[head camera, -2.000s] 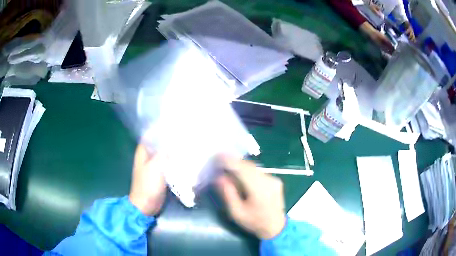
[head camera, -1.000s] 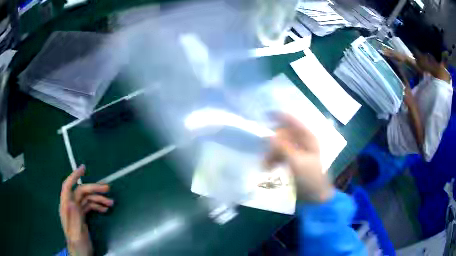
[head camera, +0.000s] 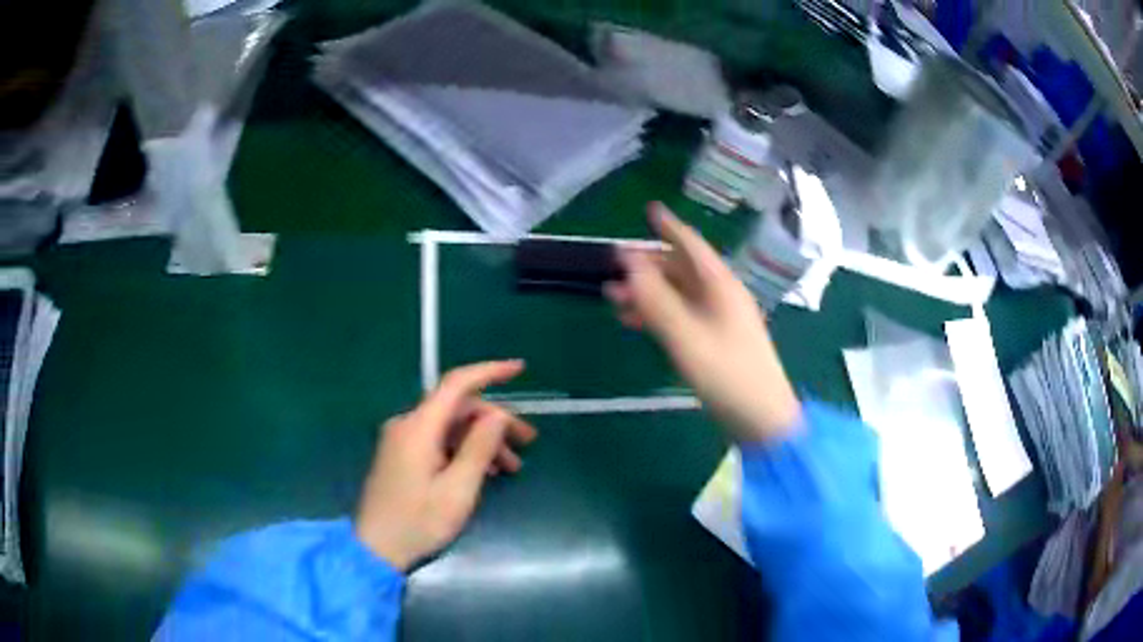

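Observation:
My left hand (head camera: 439,470) is over the lower left part of the white positioning frame (head camera: 430,314), fingers apart, holding nothing. My right hand (head camera: 702,320) is over the right part of the frame, slightly blurred, fingers apart and empty. It hides the frame's right side. A black block (head camera: 567,265) lies along the inside of the frame's top edge, close to my right fingertips. A shiny whitish sheet (head camera: 915,439) lies to the right of my right sleeve.
Stacked sleeves (head camera: 501,113) lie behind the frame. Two labelled bottles, the farther one (head camera: 727,163) upright, stand beyond my right hand. A narrow white strip (head camera: 988,401) and stacked packs (head camera: 1065,414) are at the right. A slab stack (head camera: 25,414) is at the far left. A metal post stands upper left.
The clear sheet in my right hand has been let go. My right hand has moved back over the frame. My left hand is still at the frame. The view has turned left.

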